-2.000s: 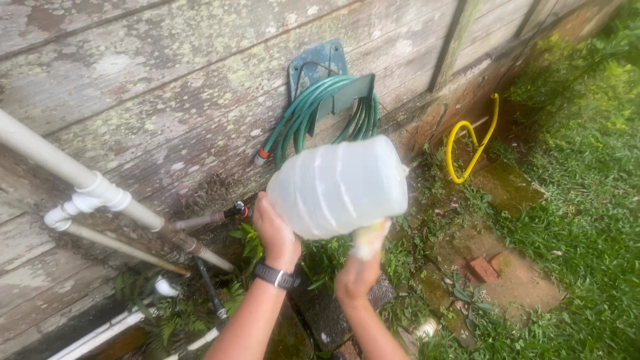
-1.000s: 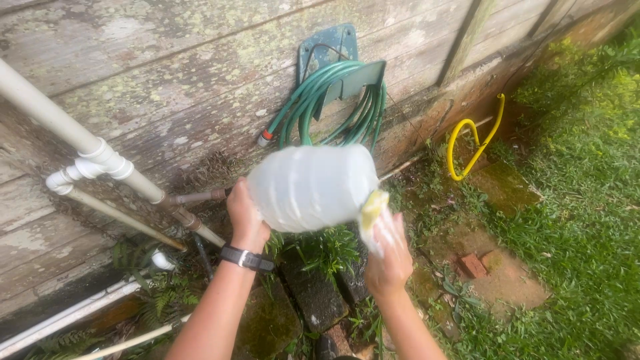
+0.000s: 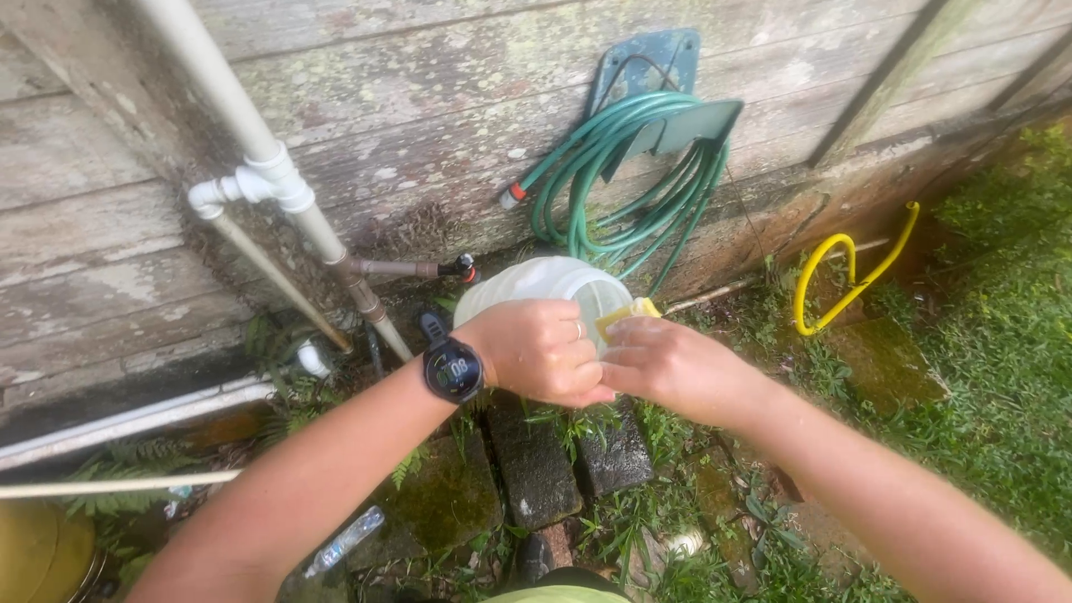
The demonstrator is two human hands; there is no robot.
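Observation:
A translucent white plastic container (image 3: pixel 523 279) is tilted in front of me, its round open mouth facing right. My left hand (image 3: pixel 536 352), with a ring on it and a dark watch on the wrist, is closed on the container's near side by the mouth. A yellow sponge (image 3: pixel 630 313) with some white foam is in my right hand (image 3: pixel 670 360), at the right edge of the mouth. The two hands touch in front of the opening, and their fingertips are partly hidden.
Against the wooden plank wall (image 3: pixel 402 109) hangs a coiled green hose (image 3: pixel 586 201). White pipes (image 3: pixel 272 180) and a small tap (image 3: pixel 461 268) are at the left. A yellow hose piece (image 3: pixel 808 289), stone blocks (image 3: pixel 536 469), a clear plastic bottle (image 3: pixel 345 540) and grass lie around.
The container has turned from lying sideways across both hands to showing its open mouth. My left hand has moved from its left end to near the mouth, and my hands have come together.

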